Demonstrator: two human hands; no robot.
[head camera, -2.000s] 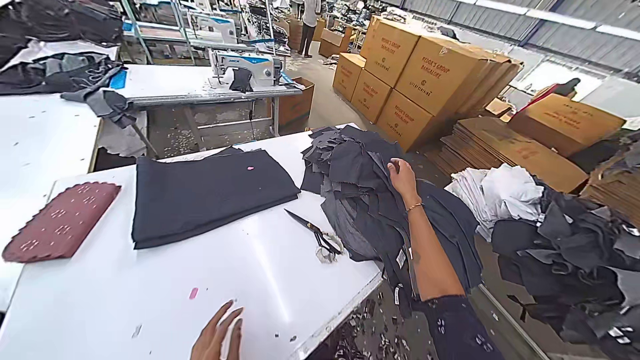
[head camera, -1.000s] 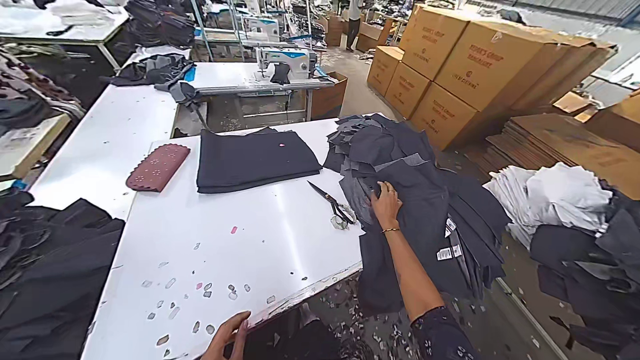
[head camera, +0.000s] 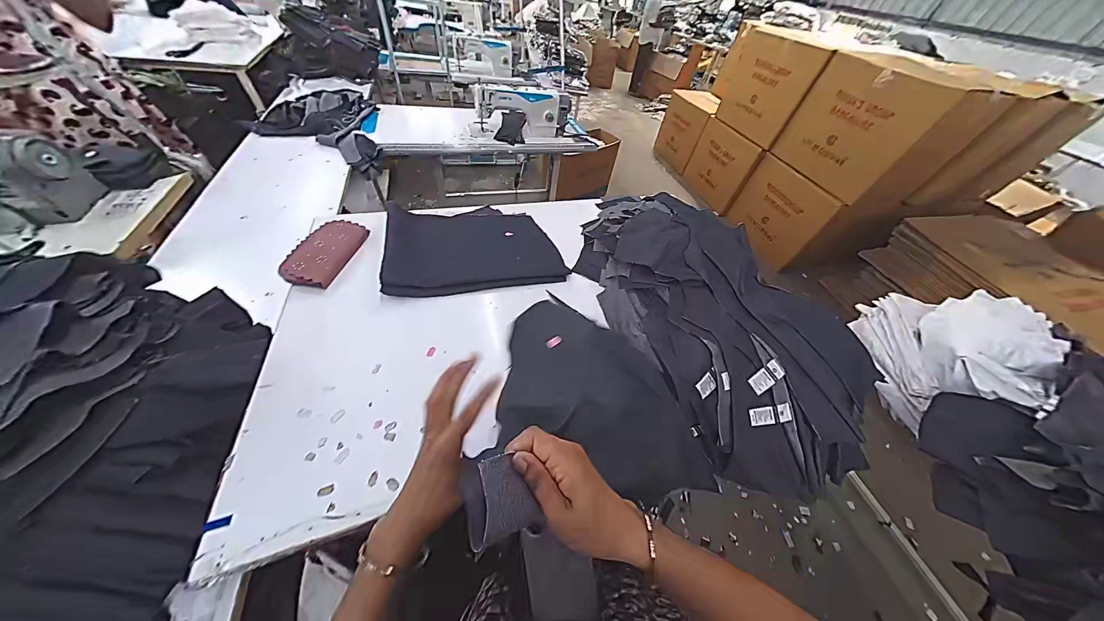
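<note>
My right hand (head camera: 573, 496) pinches the near edge of a dark garment piece (head camera: 578, 388), where a grey underside shows. The piece lies over the table's front edge and bears a small pink sticker (head camera: 554, 342). Just left of it my left hand (head camera: 440, 448) is raised, fingers apart and slightly blurred, holding nothing. A pile of dark garment pieces (head camera: 733, 319) with white labels hangs over the table's right edge. Folded dark cloth (head camera: 470, 253) lies at the back beside a maroon scalloped case (head camera: 325, 254). Only a dark tip, perhaps of the scissors, shows behind the garment piece.
Small stickers (head camera: 343, 454) are scattered on the white table (head camera: 319, 371). More dark pieces (head camera: 164, 414) are heaped at left. White cloth (head camera: 983, 345) and dark cloth lie at right, before stacked cartons (head camera: 871, 121). A sewing machine (head camera: 522, 108) stands behind; a person's patterned clothing shows upper left.
My right hand has moved from the pile to the table's front and now grips a dark piece lying where the scissors showed before. My left hand has risen beside it. The view has shifted.
</note>
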